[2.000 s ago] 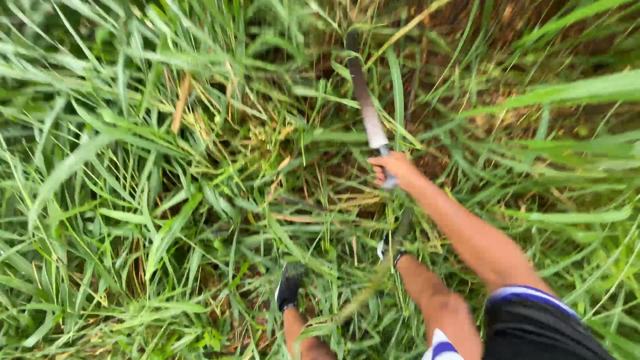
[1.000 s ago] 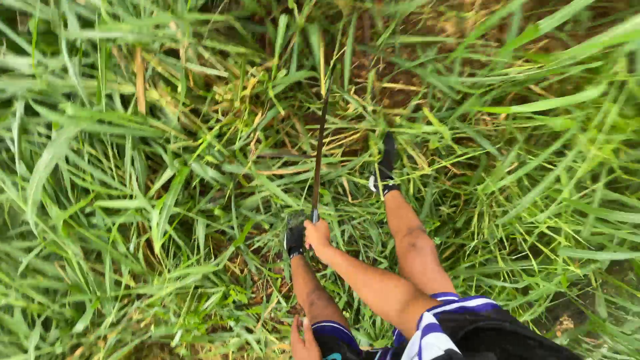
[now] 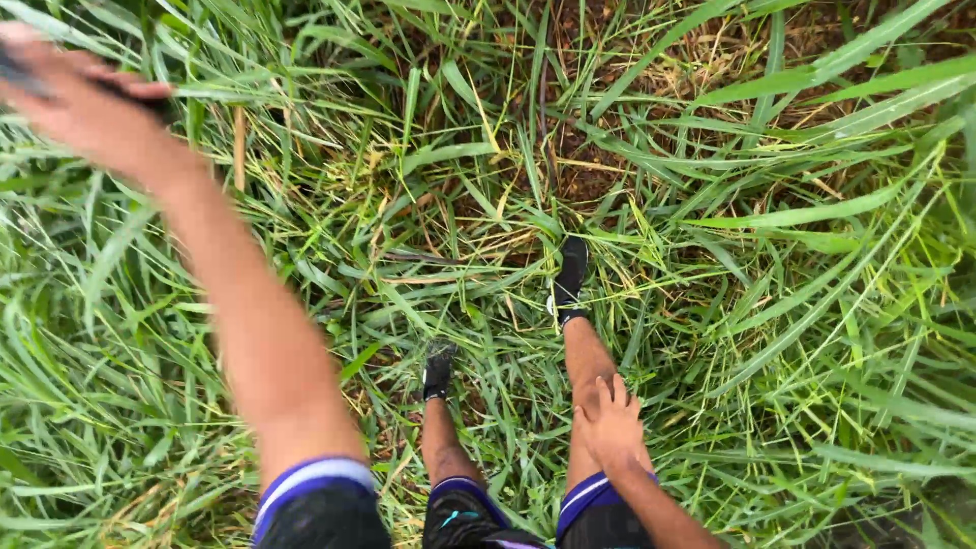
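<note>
At the upper left edge, my left hand is blurred and closed around the grey-blue handle of a machete. A dark stretch of the tool shows by the fingers; most of the blade cannot be made out. My right hand, holding nothing, rests with spread fingers on my right knee. Long green grass surrounds both legs. My feet, in a black right shoe and a black left shoe, are partly covered by grass blades.
Brown soil with dry litter shows ahead of the right foot. Tall broad blades lean in from the right, and dense grass stands at the left. A dry tan stalk stands near the left forearm.
The machete was in my right hand; now my left hand holds it, raised toward the upper left. My right hand has moved to my right knee.
</note>
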